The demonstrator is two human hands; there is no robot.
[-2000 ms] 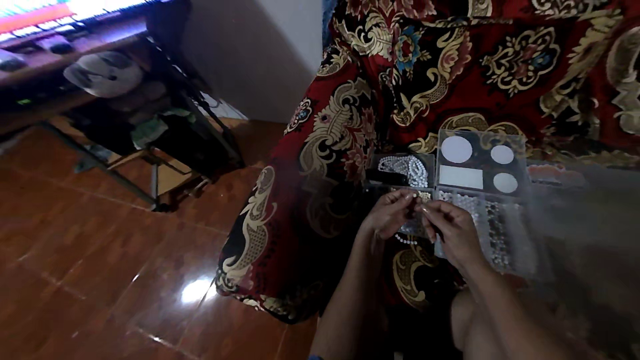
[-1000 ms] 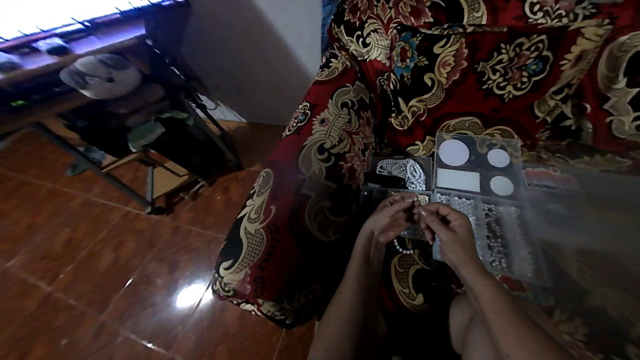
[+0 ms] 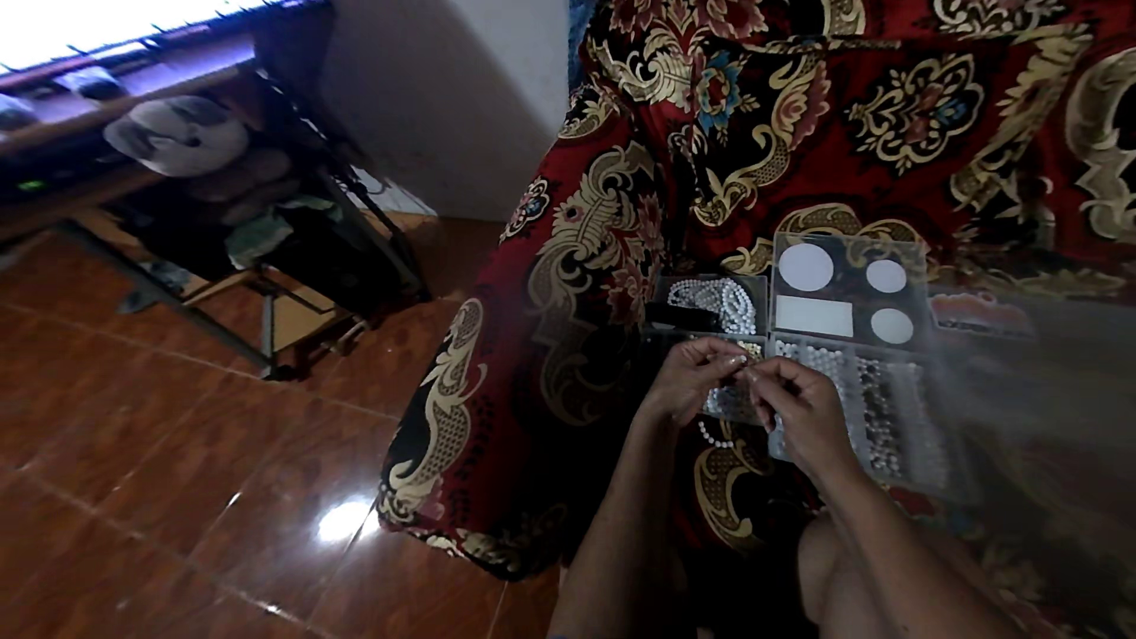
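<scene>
My left hand (image 3: 690, 380) and my right hand (image 3: 799, 404) meet at the fingertips over a small bead box (image 3: 732, 401). Something small and pale is pinched between them, too small to name. A short string of white beads (image 3: 714, 437) hangs just below my hands. Behind them, looped strands of white beads (image 3: 732, 302) lie in the box's upper part, with a dark object (image 3: 682, 317) beside them. To the right is a clear plastic bead organizer (image 3: 879, 417) with rows of beads; its raised lid (image 3: 859, 275) bears white round and rectangular labels.
A sofa (image 3: 568, 257) with a red, black and gold floral cover carries the boxes. A clear packet (image 3: 981, 315) lies right of the lid. On the left, a desk (image 3: 133, 98) with a lit screen and a plush toy (image 3: 177, 135) stand over the tiled floor (image 3: 222, 497).
My hands stay together over the small box, with only slight finger movement. The white bead string below them hangs in a somewhat different curve.
</scene>
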